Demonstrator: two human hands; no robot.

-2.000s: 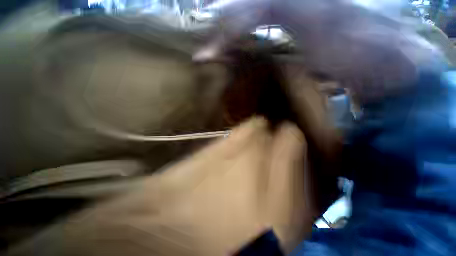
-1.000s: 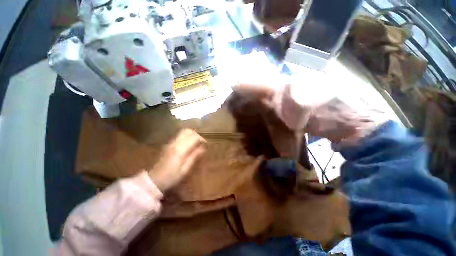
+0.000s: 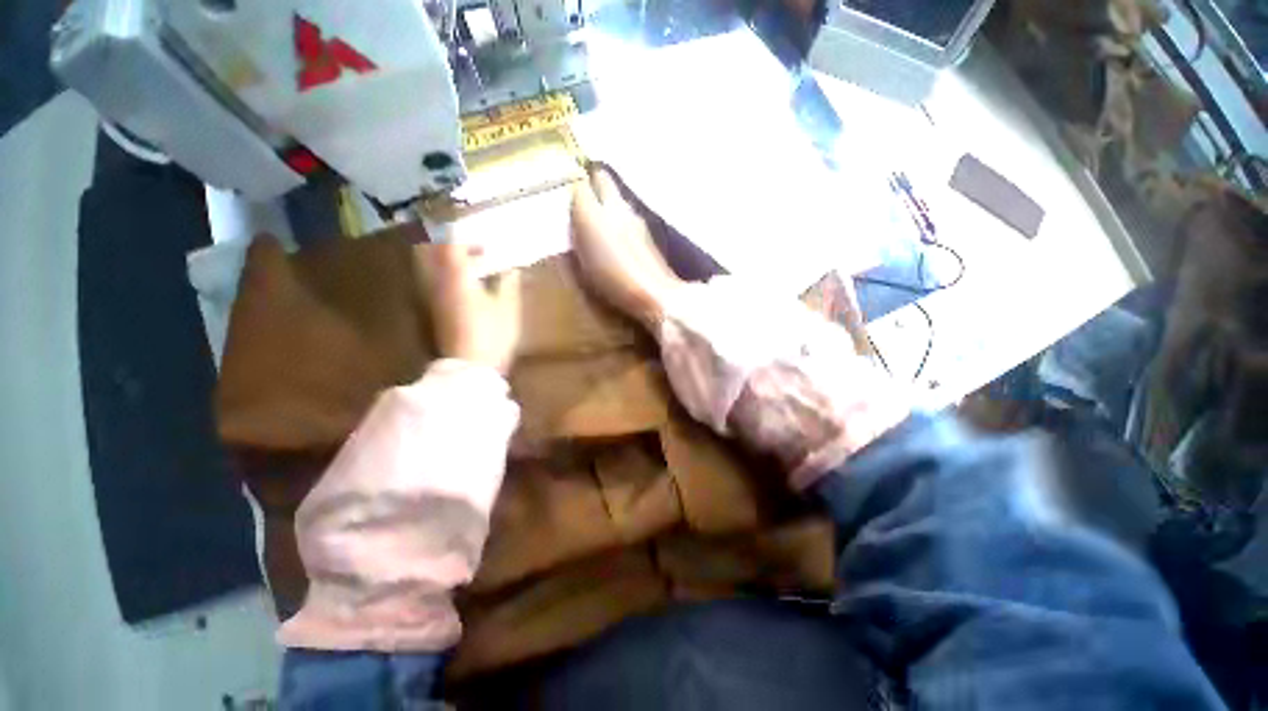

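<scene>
A brown garment panel (image 3: 556,486) lies over the table's front and my lap, with seams and a folded flap. My left hand (image 3: 470,308) rests on its upper edge, fingers towards the clamp. My right hand (image 3: 619,247) is on the panel's upper right edge, fingertips beside the yellow clamp (image 3: 522,132). A white piece (image 3: 515,229) lies between my hands, just below the clamp. The white sewing machine head (image 3: 320,97) with a red logo stands at upper left. Whether my fingers pinch the cloth cannot be told.
A pale control panel (image 3: 890,49) stands at the back right. A flat dark rectangle (image 3: 998,195), a small thin tool (image 3: 914,206) and dark cord lie on the white table (image 3: 1001,327). Brown pieces (image 3: 1210,320) hang at far right. A dark flat panel (image 3: 160,403) is at left.
The view has steadied from the early blur. Both hands have moved in towards the clamp, the right one down from further right. The brown panel now lies flatter, its upper edge by the clamp.
</scene>
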